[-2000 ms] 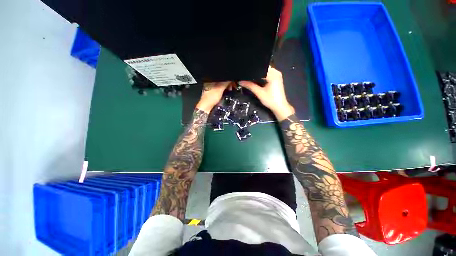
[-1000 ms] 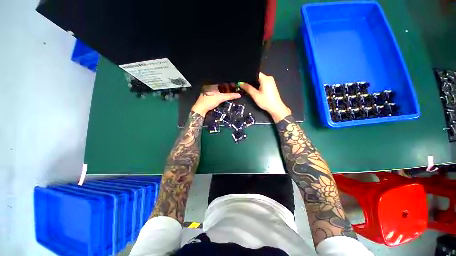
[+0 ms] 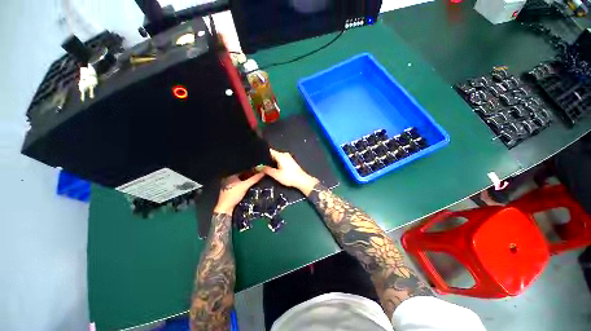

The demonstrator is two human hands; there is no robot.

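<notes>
My left hand (image 3: 234, 191) and my right hand (image 3: 284, 170) meet at the lower edge of the big black machine (image 3: 149, 123), fingertips partly under it. What lies between the fingertips is hidden or too small to tell; a small green spot shows there. Several small black modules (image 3: 260, 205) with whitish edges lie loose just in front of my hands, partly on the black mat (image 3: 303, 143). The blue bin (image 3: 363, 94) stands to the right, with rows of similar modules (image 3: 382, 152) at its near end.
A bottle (image 3: 263, 97) stands beside the machine, and a monitor (image 3: 298, 22) behind. A black tray of parts (image 3: 504, 106) lies at the right. A dark clump of parts (image 3: 162, 207) lies left under the label. A red stool (image 3: 509, 249) stands at right; part of a person shows at the right edge.
The view has turned and shifted, so the machine's top, the monitor and the bottle now show. My hands remain together at the machine's lower edge. The bin's modules look the same.
</notes>
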